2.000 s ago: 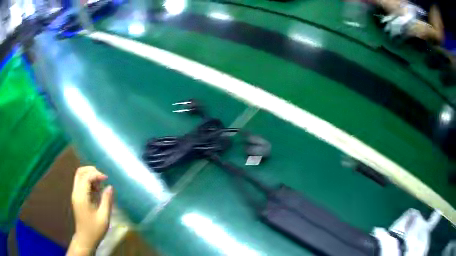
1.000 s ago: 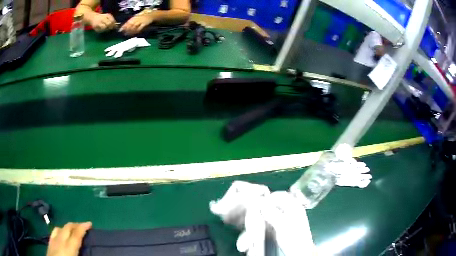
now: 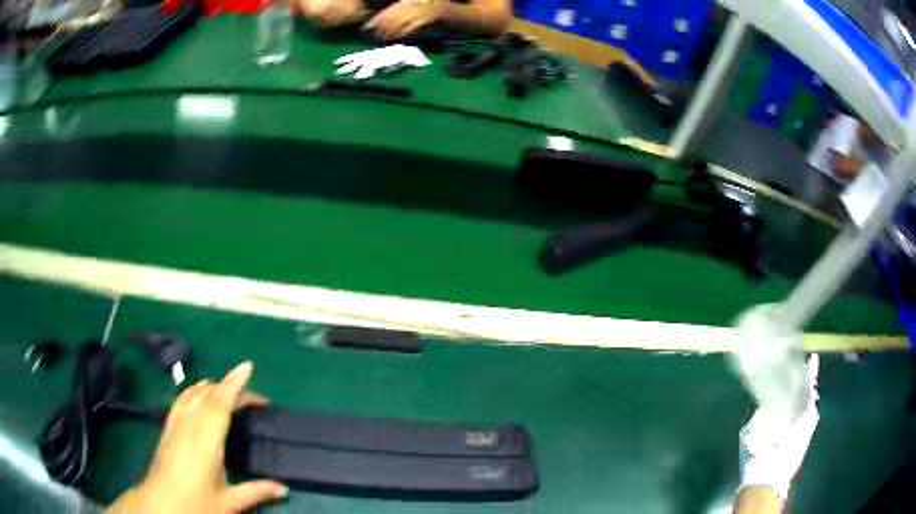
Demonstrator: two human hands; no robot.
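Two black power strips (image 3: 387,454) lie side by side on the green bench, plain faces up, with faint lettering near their right ends. My bare left hand (image 3: 206,447) spans their left end, fingers at the far side and thumb at the near side. Black cords (image 3: 85,412) lie coiled to its left, with a plug (image 3: 166,349) beside them. My right hand (image 3: 778,442), in a white glove, is far right at the post's foot. A pale, blurred object (image 3: 768,346), perhaps a bottle, is at its fingers; I cannot tell whether it is gripped.
A short black bar (image 3: 374,339) lies by the cream rail (image 3: 452,319). More black strips (image 3: 588,181) lie on the belt beyond. Opposite are a person's hands (image 3: 407,18), a white glove (image 3: 382,60) and a clear bottle (image 3: 272,35). A metal post (image 3: 854,241) rises at right.
The view has swung from the cord side to the right. My right hand has moved right, away from the strips to the post. My left hand's fingers have spread at the strips' left end.
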